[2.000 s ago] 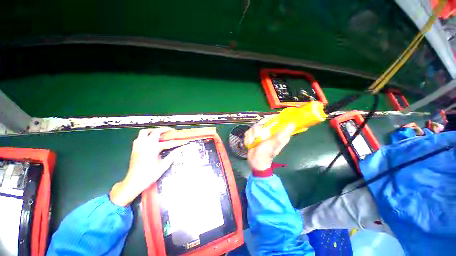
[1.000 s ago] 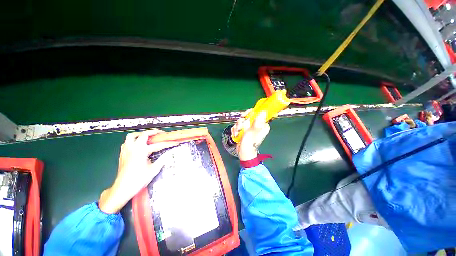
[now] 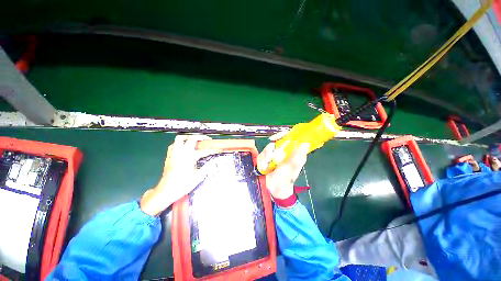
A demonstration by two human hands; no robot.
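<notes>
An opened tablet (image 3: 228, 214) lies in a red-orange frame (image 3: 181, 241) on the green bench. Its middle is a glaring white block, and circuit parts show at its top end. My left hand (image 3: 178, 173) rests on the frame's upper left corner, fingers over the top edge and thumb over the circuit parts. My right hand (image 3: 284, 170) grips the yellow electric screwdriver (image 3: 310, 137). The screwdriver's tip end is at the tablet's upper right edge; my fingers partly hide it, and I cannot tell if it touches a screw. The screw dish is not visible.
Another framed tablet (image 3: 24, 186) lies at the left. One more (image 3: 357, 105) lies on the belt behind the white rail (image 3: 165, 125). A further one (image 3: 407, 167) lies at the right beside a person in a blue smock (image 3: 461, 219). A black cable (image 3: 357, 170) hangs to the bench.
My right hand has brought the screwdriver from over the round dish to the tablet's upper right edge. My left hand stays on the frame. The whole view has shifted a little.
</notes>
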